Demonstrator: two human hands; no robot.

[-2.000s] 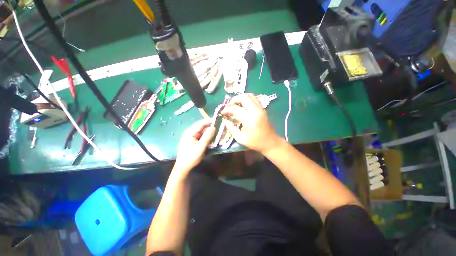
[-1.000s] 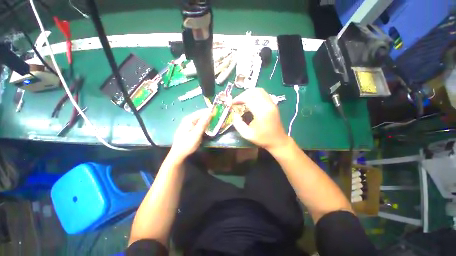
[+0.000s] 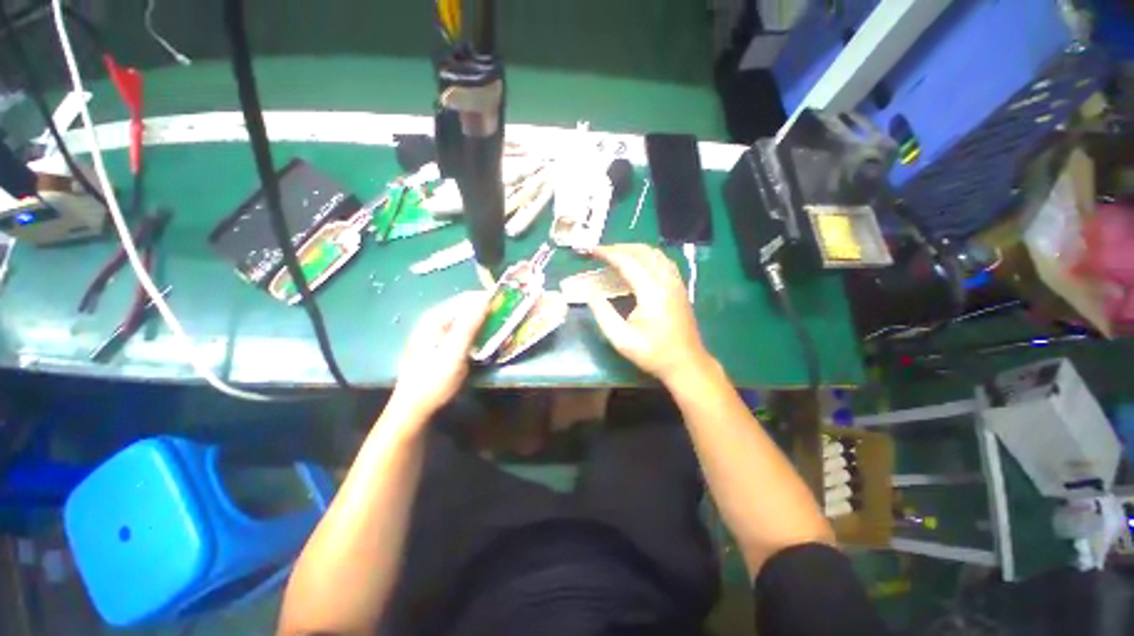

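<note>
My left hand (image 3: 444,348) holds a pale housing half with a green circuit board (image 3: 507,311) in it, near the bench's front edge. An open housing half (image 3: 537,326) lies just right of it. My right hand (image 3: 645,304) is at the right, its thumb and fingers around a cream shell piece (image 3: 597,287). The black hanging screwdriver (image 3: 471,162) points down just above the board, with a pale yellow tip. Another shell with a green board (image 3: 321,260) lies on the dark tray (image 3: 289,218) at the left.
White shells (image 3: 582,199) are heaped behind my hands. A smartphone (image 3: 678,186) with a white cable lies right of them, then the soldering station (image 3: 777,205). Pliers (image 3: 121,265) lie far left. Black and white cables cross the left side. A blue stool (image 3: 143,528) stands below.
My hands have moved apart. The board in its shell now shows in my left hand, and my right hand has moved right onto a shell piece. The camera view has shifted.
</note>
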